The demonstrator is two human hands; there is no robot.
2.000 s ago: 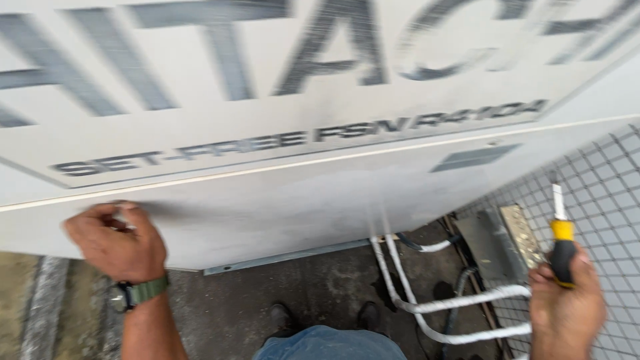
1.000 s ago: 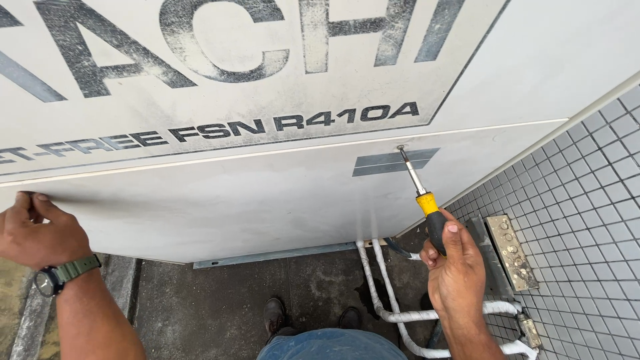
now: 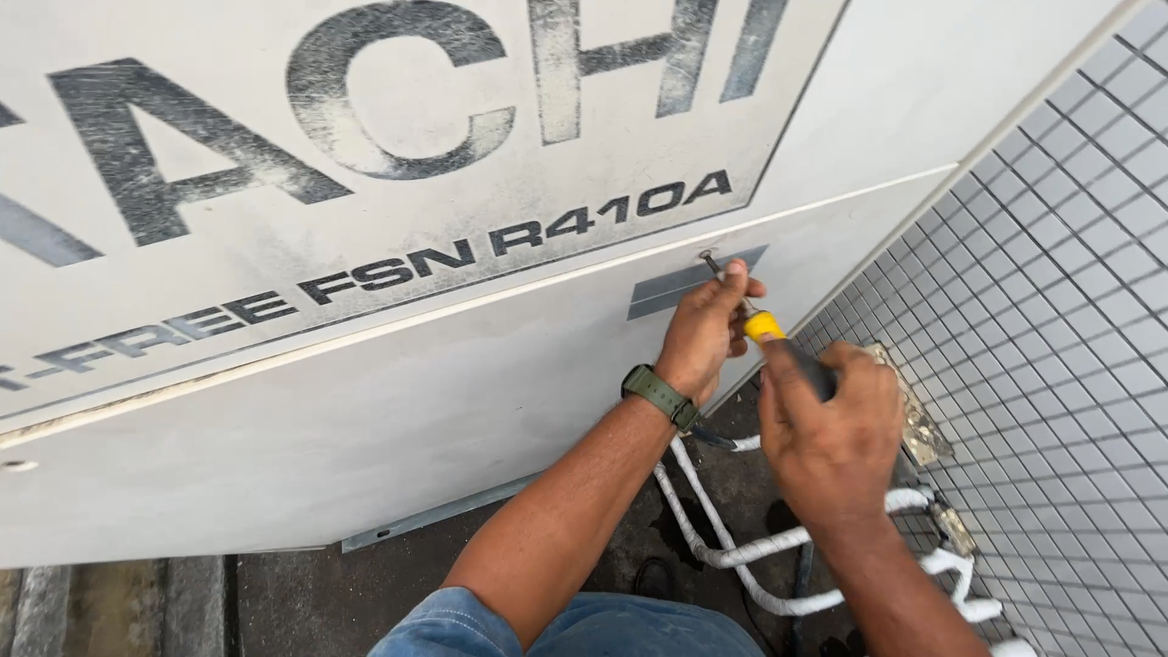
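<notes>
A screwdriver [image 3: 765, 327] with a yellow and black handle has its tip at a screw [image 3: 707, 255] in the lower metal panel [image 3: 411, 420] of a white Hitachi air-conditioning outdoor unit. My right hand [image 3: 835, 429] is closed around the black handle. With its fingers around the metal shank, my left hand [image 3: 707, 333] holds the tool nearer the tip, and a green-strapped watch [image 3: 659, 397] is on that wrist. The screw sits just above a grey sticker [image 3: 675, 285], below the panel seam.
White-wrapped pipes [image 3: 766, 547] bend across the dark floor [image 3: 301, 602] below the unit. A grey tiled wall [image 3: 1049, 319] stands close on the right, with a worn metal piece [image 3: 915, 411] beside it. A metal base rail [image 3: 438, 516] runs under the unit.
My left hand has moved from the panel's left part to the screwdriver's shank. My right hand has brought the screwdriver from beside the wall to the screw, its tip there one second ago.
</notes>
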